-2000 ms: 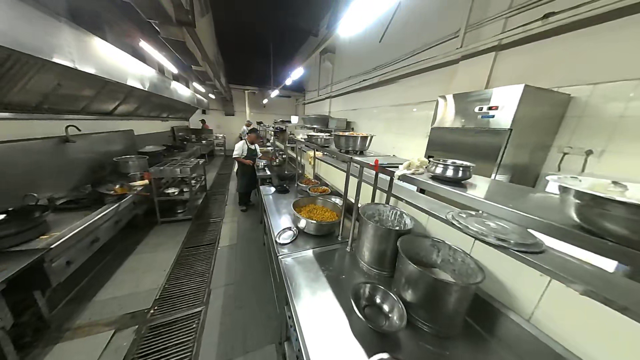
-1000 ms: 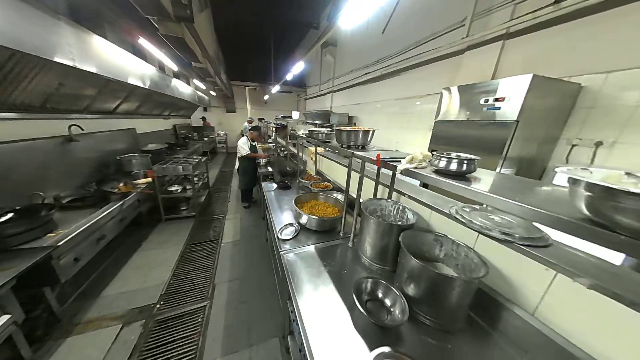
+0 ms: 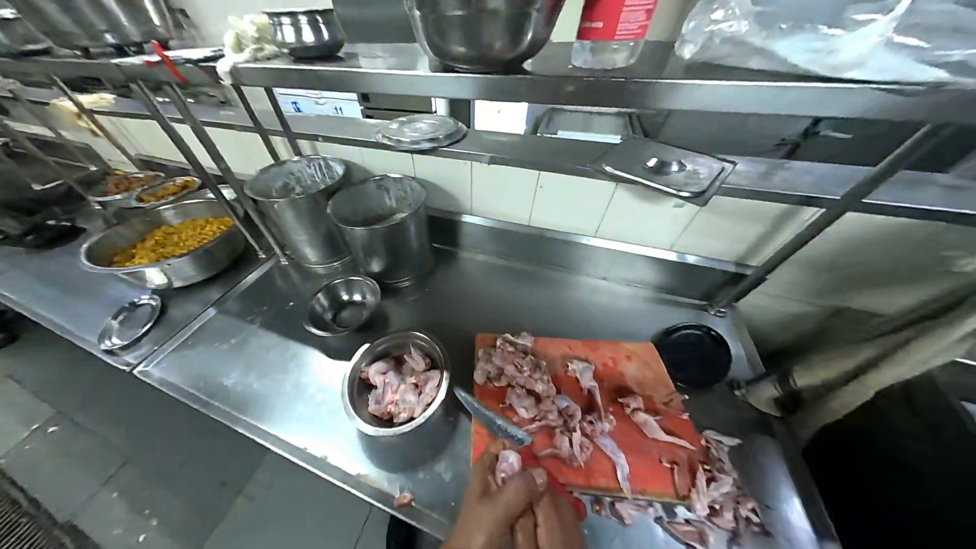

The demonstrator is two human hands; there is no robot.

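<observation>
At the bottom of the view my hands are close together, beside the near left corner of an orange cutting board [image 3: 633, 366]. My left hand [image 3: 488, 503] holds a small piece of raw meat [image 3: 508, 467]. Partly hidden behind the fingers, my right hand [image 3: 557, 518] grips the red handle of a knife [image 3: 492, 417], whose blade points up and left past the board's edge. Raw meat pieces [image 3: 515, 366], some long and thin, lie across the board. A round steel pot [image 3: 351, 396] with raw meat pieces [image 3: 400, 385] inside stands left of the board.
Scraps [image 3: 717, 488] lie beside the board's right and near edges. A black round dish [image 3: 692, 354] is behind them. A steel bowl [image 3: 343, 305], two tall steel pots [image 3: 385, 229] and a wide pan [image 3: 171, 267] of yellow food stand left. A steel shelf [image 3: 656, 91] runs above the counter.
The view has swung far to the right and down, onto the counter. Both my hands, the knife and the cutting board with meat are now visible; the earlier frames do not show them.
</observation>
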